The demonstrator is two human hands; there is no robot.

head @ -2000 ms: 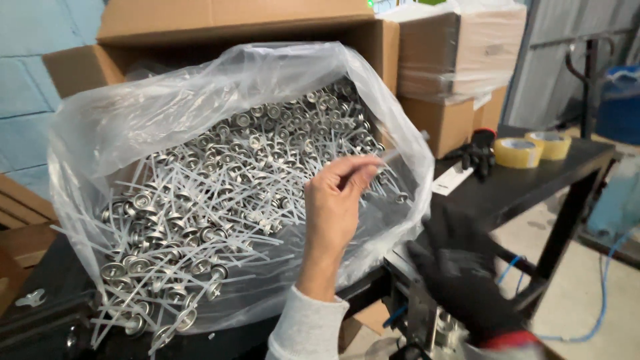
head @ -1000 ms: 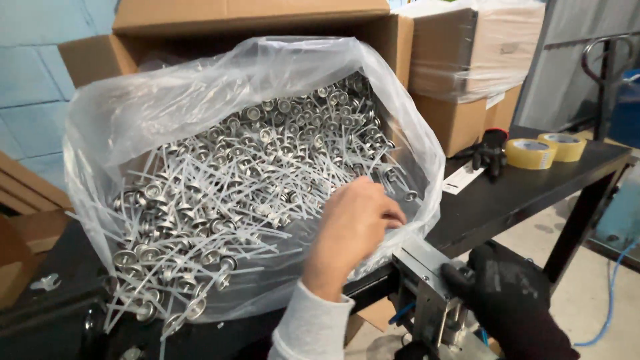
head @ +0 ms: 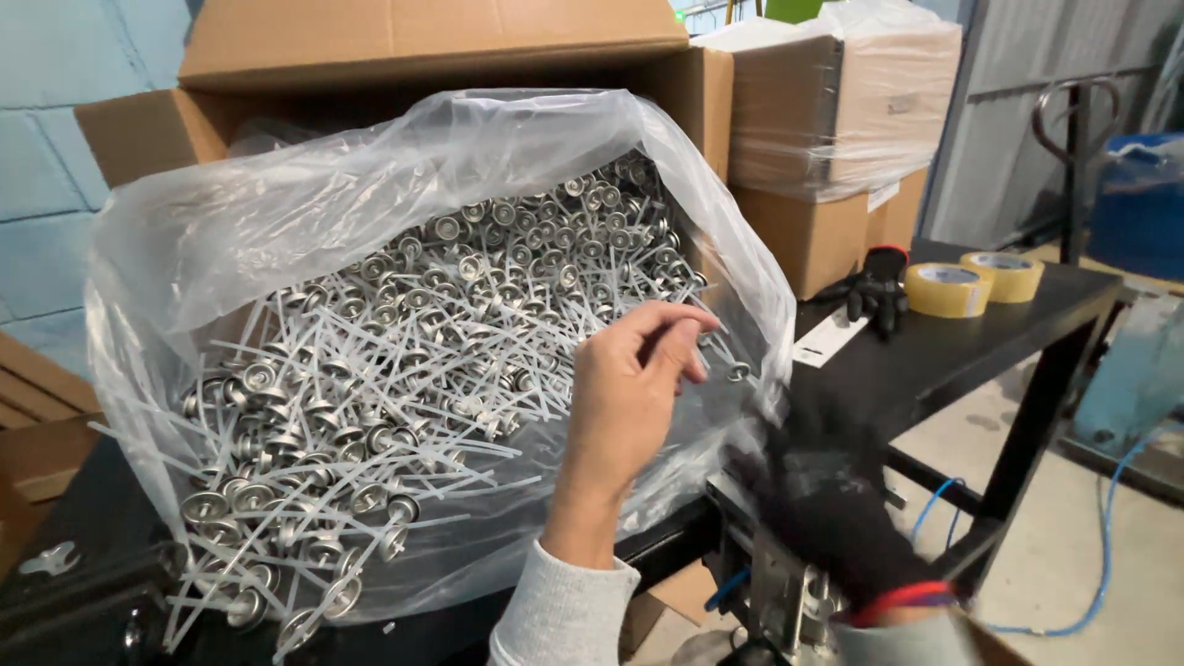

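Observation:
Many aerosol valves (head: 407, 361), metal cups with pale plastic dip tubes, lie heaped in a clear plastic bag (head: 277, 208) that spills from an open cardboard box (head: 444, 32). Bare, my left hand (head: 634, 388) is raised over the bag's right part with thumb and fingers curled close together; whether something is between them cannot be told. My right hand (head: 819, 472), in a black glove with a red cuff, is blurred above a metal fixture (head: 777, 583) at the table's edge. What it holds, if anything, does not show.
Two rolls of clear tape (head: 948, 289), a black glove (head: 874, 289) and a white card (head: 830, 335) lie on the black table (head: 962, 370). Wrapped cardboard boxes (head: 832, 120) stand behind. A blue hose (head: 1101, 546) runs over the floor at right.
My left hand was lower, near the metal fixture, one second ago and is now raised over the bag. My right hand has come off the fixture's side, up and to the left.

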